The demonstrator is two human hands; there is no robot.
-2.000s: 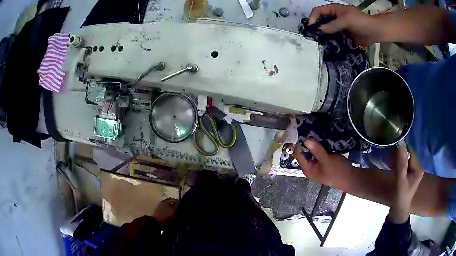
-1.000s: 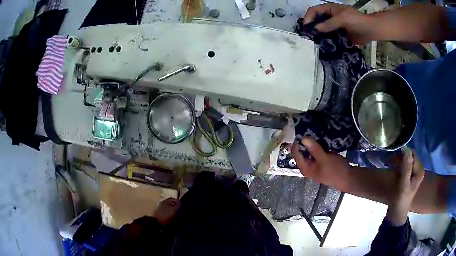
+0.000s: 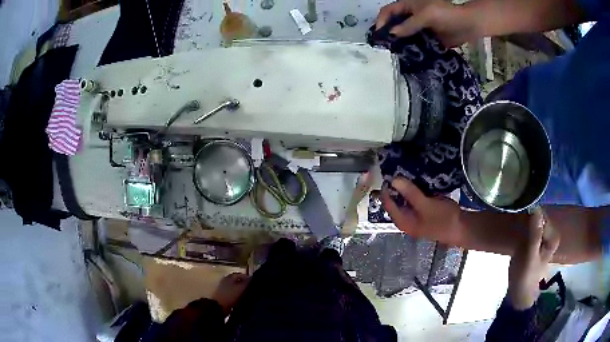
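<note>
The steel mug (image 3: 506, 157) is upright at the right, beside the handwheel end, and looks to hold some clear liquid. My right hand (image 3: 533, 257) is closed at its lower side, where the handle is hidden. My left hand (image 3: 231, 290) lies low by my dark clothing, dim and partly hidden, so its grip is unclear. The dark patterned cloth (image 3: 457, 87) wraps round the handwheel (image 3: 423, 107). Another person's two hands hold its upper and lower ends. The cream machine head (image 3: 287, 93) stretches to the left.
A steel bowl (image 3: 224, 172), scissors (image 3: 279, 192) and a grey strip (image 3: 318, 208) lie along the machine bed. Striped cloth (image 3: 65, 117) and black fabric (image 3: 33, 127) are at the left. The other person's forearms and blue clothing fill the right side.
The view has shifted, so the machine sits further left and lower. The mug stays in my right hand beside the handwheel. The other person's hands still hold the cloth.
</note>
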